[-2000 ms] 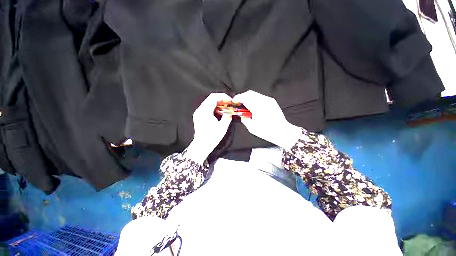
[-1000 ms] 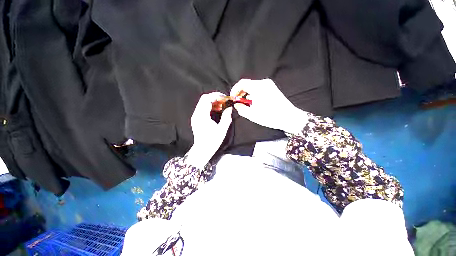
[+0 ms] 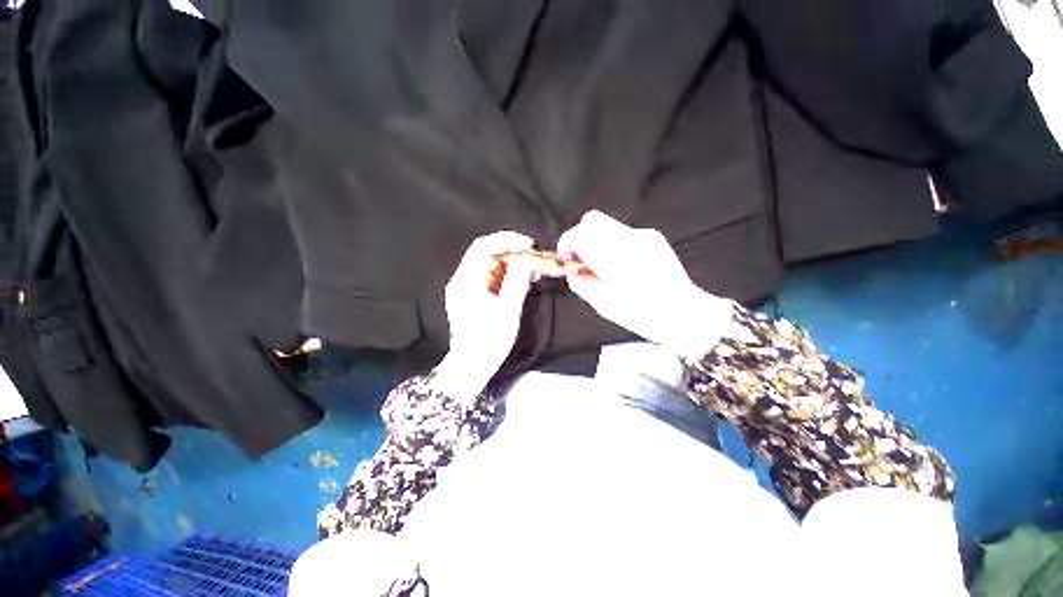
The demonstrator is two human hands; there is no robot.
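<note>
A black suit jacket (image 3: 396,175) lies spread in front of me, lapels meeting at the centre front and a pocket flap (image 3: 361,317) low on each side. My left hand (image 3: 484,306), washed out by glare, has curled fingers at the front closure; whether it grips the cloth is hidden. My right hand (image 3: 635,274) meets it there, fingers closed on red-orange thread snips (image 3: 577,267). Their points lie between the hands and are too blurred to make out. The hands cover the closure.
More black garments (image 3: 128,222) hang at the left. A blue crate (image 3: 192,571) stands at the lower left on the blue floor (image 3: 886,338). Green cloth (image 3: 1020,566) shows at the lower right. My light clothing fills the lower middle, and a white surface (image 3: 1040,53) shows at the upper right.
The hands first rose slightly on the jacket front, then came down a little. They stay together at the closure, with the red snips still in my right hand. The view has shifted slightly.
</note>
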